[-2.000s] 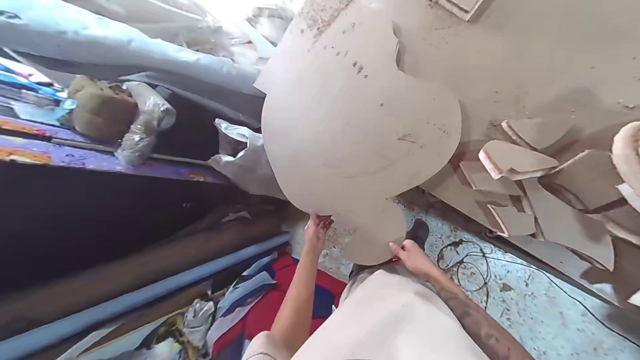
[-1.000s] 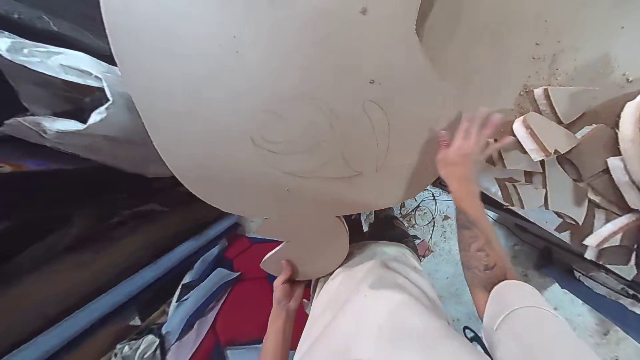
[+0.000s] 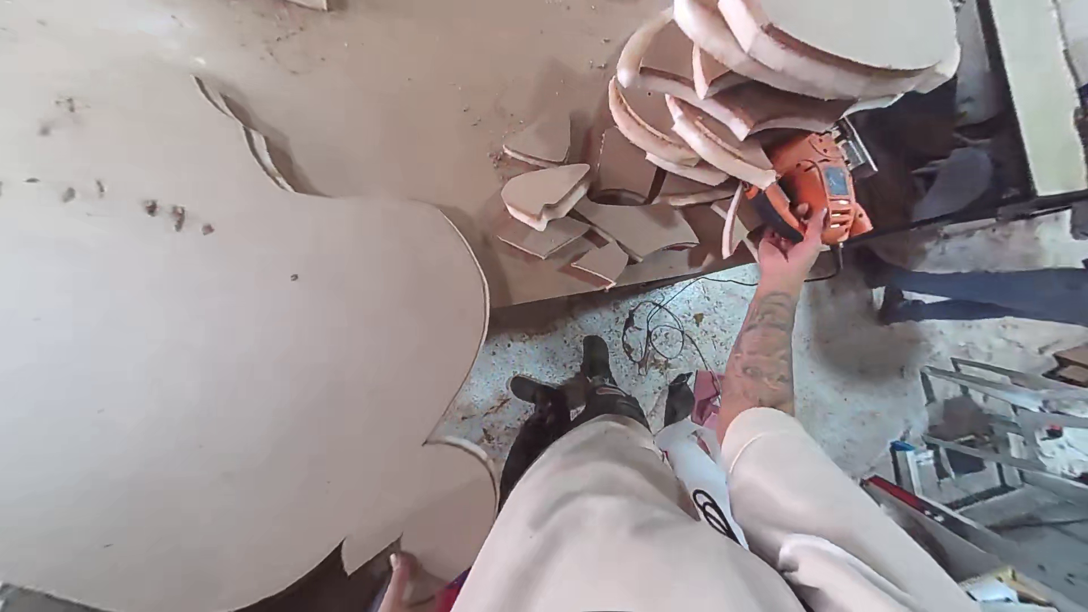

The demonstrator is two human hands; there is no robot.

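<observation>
A large flat board [image 3: 255,365] with curved cut edges fills the left of the head view. My left hand [image 3: 399,582] is at its lower edge, by a notch; only the thumb and part of the hand show, and the fingers are hidden beneath. At the right, my right hand [image 3: 790,246] grips the black handle of an orange jigsaw [image 3: 820,183]. The jigsaw lies on its side near the table edge, against curved offcuts [image 3: 714,140]. Its cord hangs down toward the floor.
More small board offcuts [image 3: 544,195] lie on the table [image 3: 408,102], left of the jigsaw. Larger curved pieces [image 3: 850,34] are stacked at the upper right. A cable [image 3: 659,331] coils on the floor by my feet. Metal frames [image 3: 986,416] stand at the lower right.
My right hand has left the board's surface and taken hold of the jigsaw. The view has swung right. My left hand stays at the board's lower part.
</observation>
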